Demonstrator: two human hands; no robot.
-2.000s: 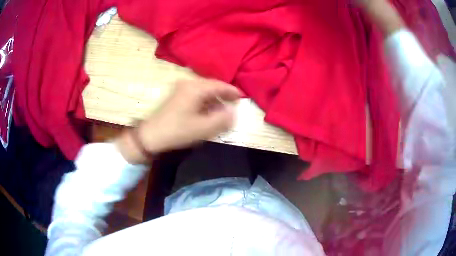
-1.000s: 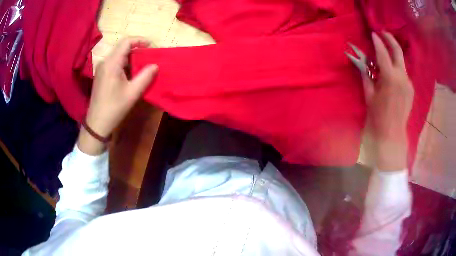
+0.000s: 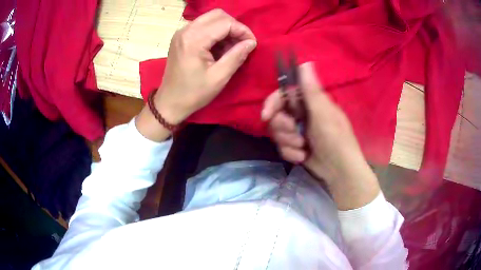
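A red shirt [image 3: 337, 68] lies spread over the table edge in front of me, with creases and folds at the back right. My left hand [image 3: 211, 63] is over its left part, thumb and index fingertips pinched together; whether cloth or a thread is between them cannot be told. My right hand [image 3: 316, 121] is blurred and holds dark thread snips [image 3: 290, 87], with the blades pointing up and away from me over the red cloth. The blade tips are to the right of my left fingertips and apart from them.
Another red garment [image 3: 55, 63] hangs over the table [image 3: 124, 47] at the left. Shiny clear plastic [image 3: 9, 68] is at the far left edge. A dark pile [image 3: 47, 158] lies below it. Clear plastic over dark red goods [image 3: 448, 227] is at the lower right.
My left hand has moved right from the cloth's left end and its fingertips have closed together. My right hand has come left towards it with the snips. The cloth has shifted and creased.
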